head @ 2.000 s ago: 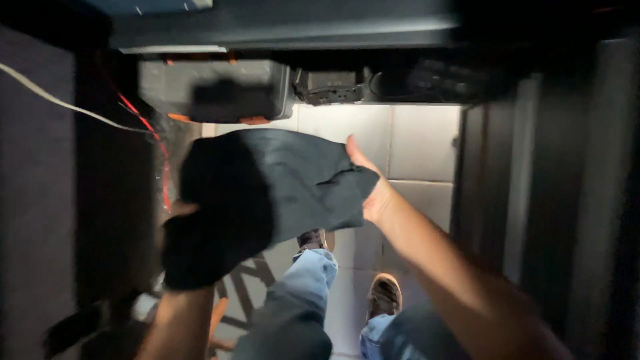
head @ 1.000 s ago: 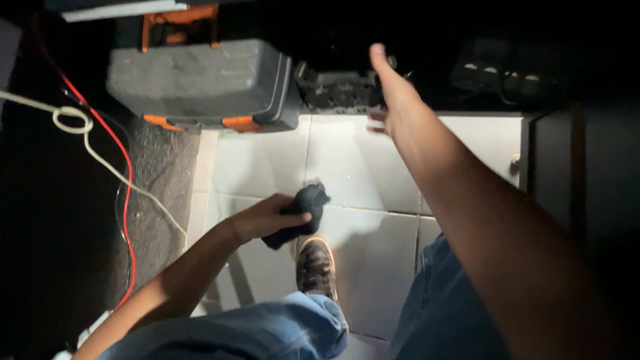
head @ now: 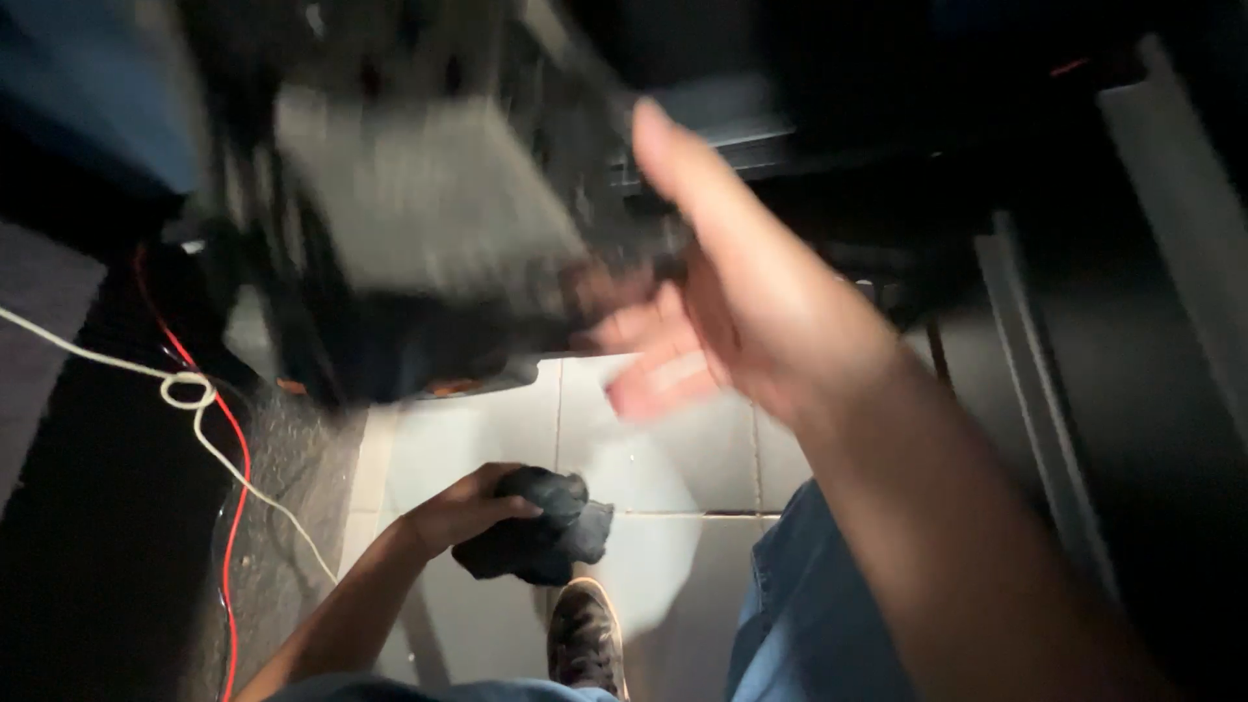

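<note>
A bunched black cloth (head: 546, 531) is gripped in my left hand (head: 478, 512), low over the tiled floor and just above my shoe. My right hand (head: 721, 302) is raised at the centre, blurred by motion, thumb up and fingers bent around the lower right edge of a dark, bulky object (head: 439, 195). This object has a greyish flat face and is too blurred to name; it fills the upper left of the view and seems held by my right hand.
A white cable (head: 188, 390) with a loop and a red cable (head: 234, 487) hang at the left, beside a dark panel. Pale floor tiles (head: 673, 478) lie below. Metal rails (head: 1043, 390) stand at the right. My shoe (head: 583, 639) is at the bottom.
The black cloth, spread between both hands two seconds ago, is now bunched in my left hand. The dark bulky object has come up in front of the grey toolbox, at my right hand.
</note>
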